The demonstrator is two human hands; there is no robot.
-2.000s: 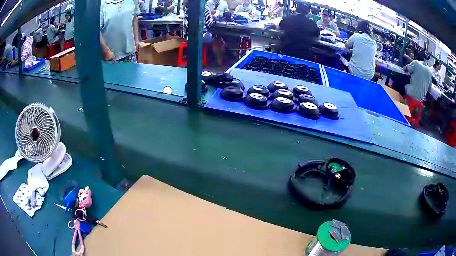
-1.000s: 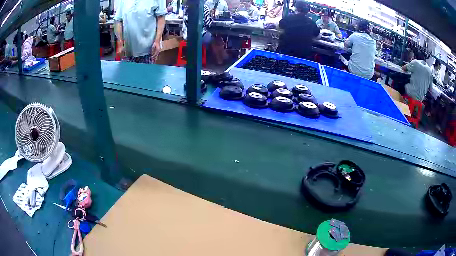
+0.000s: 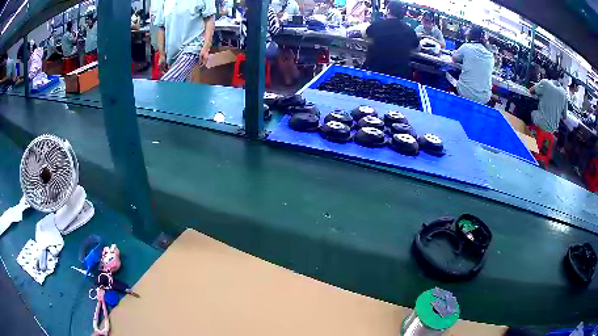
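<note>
Neither of my hands is in the picture. A tan board (image 3: 262, 285) lies nearest in front of me. A solder wire spool (image 3: 433, 314) with green flanges stands upright at its right part, with grey metal pieces on top. Behind it, a black headphone set (image 3: 447, 268) lies on the green conveyor belt (image 3: 275, 190). Its open ear cup shows a green circuit board (image 3: 468, 230). Another black headphone piece (image 3: 581, 264) lies on the belt at the far right.
A white fan (image 3: 49, 174) and keys with a pink strap (image 3: 100, 315) are at left. Green posts (image 3: 256, 72) rise beyond the board. Several black round cups (image 3: 370, 136) sit on a blue sheet (image 3: 452, 154) across the belt, before blue bins (image 3: 472, 121). People are behind.
The headphone set and the far-right piece have moved right along the belt. A person behind the belt at upper left has moved right and changed posture. The spool has not moved.
</note>
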